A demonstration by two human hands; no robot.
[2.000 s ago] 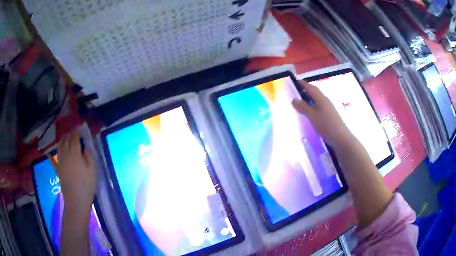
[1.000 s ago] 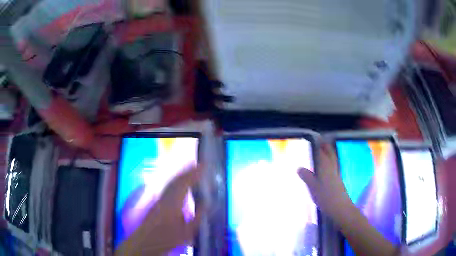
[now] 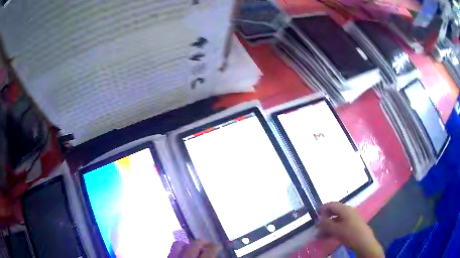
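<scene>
A tablet (image 3: 244,176) lies in front of me with a white screen and a dark bar of round icons along its lower end. To its left is a tablet with a blue-orange wallpaper (image 3: 128,201); to its right, one with a white screen and a small red logo (image 3: 323,151). A dark-screened tablet (image 3: 53,216) lies far left. My right hand (image 3: 348,229) has its fingers curled at the near corner between the middle and right tablets; its grip is unclear. My left hand (image 3: 199,249) is cut off by the bottom edge, beside the middle tablet's near left corner.
A large white test chart (image 3: 121,65) stands behind the tablets, with a black strip at its base. Stacked tablets with white sleeves (image 3: 333,48) lie at the back right, and another stack (image 3: 411,126) at the right edge. Blue material (image 3: 444,201) shows beyond the red-pink bench.
The view has swung right. The middle tablet has changed from wallpaper to a white screen, and the leftmost from wallpaper to dark. Both hands have moved to the tablets' near ends.
</scene>
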